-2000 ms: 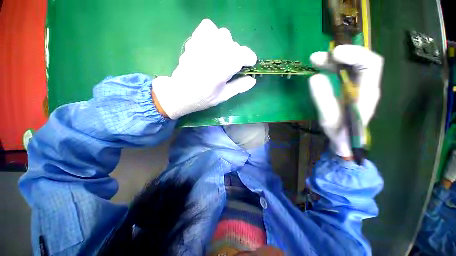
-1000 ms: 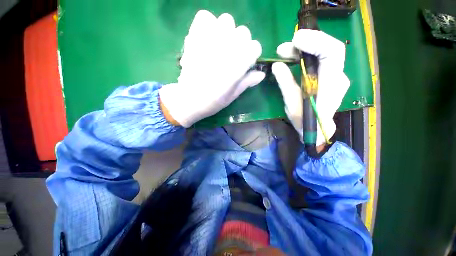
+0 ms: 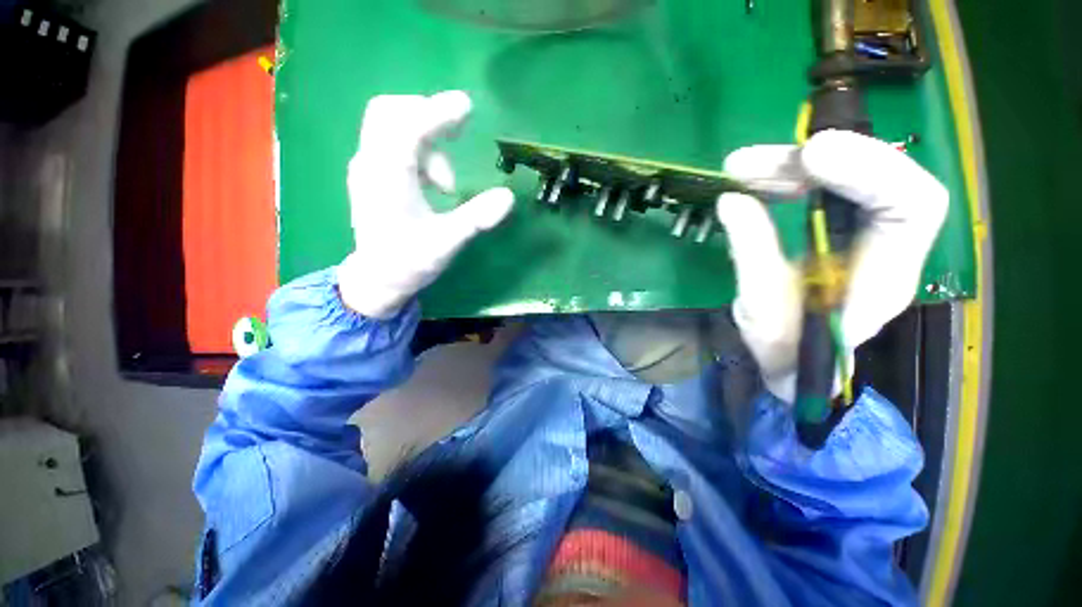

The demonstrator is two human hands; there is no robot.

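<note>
A green PCB panel [image 3: 629, 178] is held nearly edge-on above the green mat, with silvery cylinders and dark parts pointing towards me. My right hand [image 3: 831, 225], in a white glove, pinches the panel's right end between thumb and fingertip. The same hand also holds the soldering iron [image 3: 823, 273], its dark handle with yellow-green wire lying across the palm and its barrel pointing away. My left hand [image 3: 409, 202], in a white glove, is open left of the panel, fingers apart, not touching it. Solder wire cannot be made out.
The iron stand [image 3: 890, 48] is at the mat's upper right. A translucent hood rim [image 3: 534, 14] shows at the top. A red-orange bin [image 3: 226, 213] with black rim is left of the green mat [image 3: 356, 71]. A round white-green item [image 3: 250, 337] is at the mat's left. The dark green conveyor [image 3: 1032, 356] is right.
My left hand has let go of the panel and moved left, opening. The panel now shows its tall parts towards me, held by my right hand alone. The view has shifted left.
</note>
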